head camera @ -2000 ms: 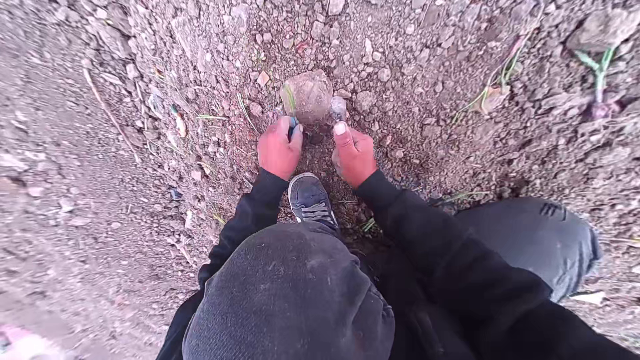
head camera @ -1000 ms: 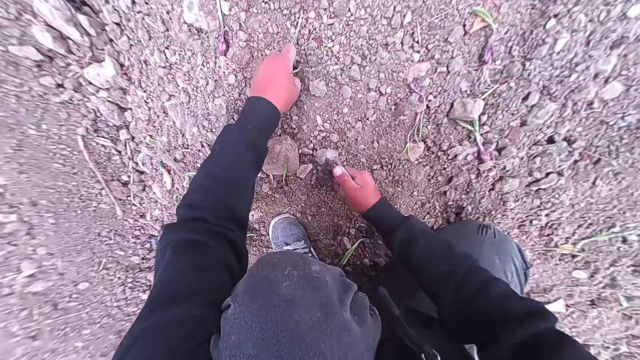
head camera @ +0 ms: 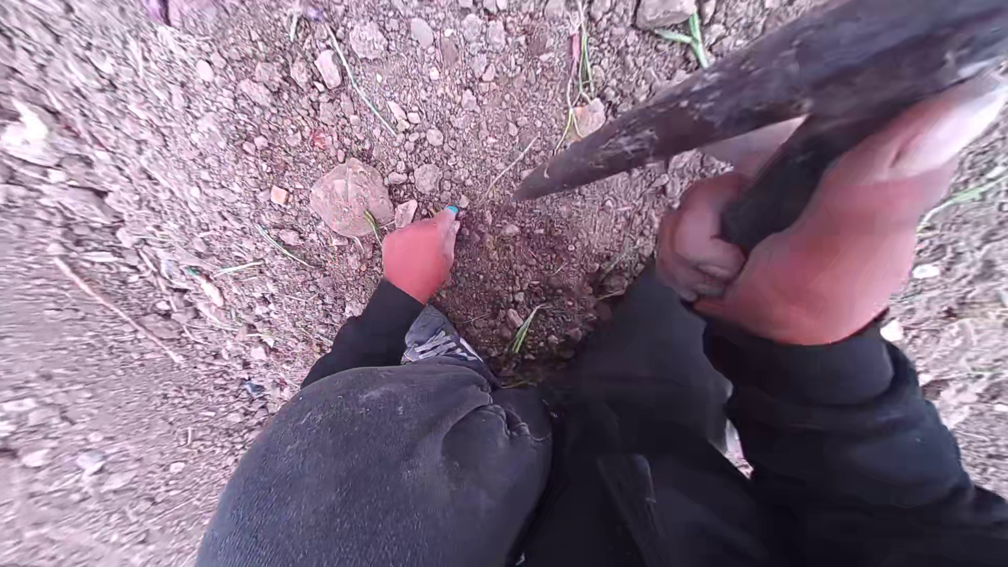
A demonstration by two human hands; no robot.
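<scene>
My right hand (head camera: 819,228) grips the dark handle of a digging tool (head camera: 661,122), raised close to the camera on the right. Its head tapers to a blunt point over loose soil (head camera: 512,260). Lower and to the left, my left hand (head camera: 421,252) is at the soil with its fingers curled; a small blue-green bit shows at the fingertips, and whether they pinch anything is unclear. A flat round stone (head camera: 352,197) lies just left of that hand. A green sprig (head camera: 525,329) stands in the soil below the tool's point.
Stones and clods cover the ground. A purple-and-green plant (head camera: 579,75) and another green-leaved plant (head camera: 695,39) lie beyond the tool. My shoe (head camera: 441,342) is below my left hand, beside my bent knee (head camera: 378,465). A thin twig (head camera: 114,307) lies at left.
My left hand has come back from farther out to beside the round stone. My right hand has risen off the ground toward the camera, with the tool now plainly in view.
</scene>
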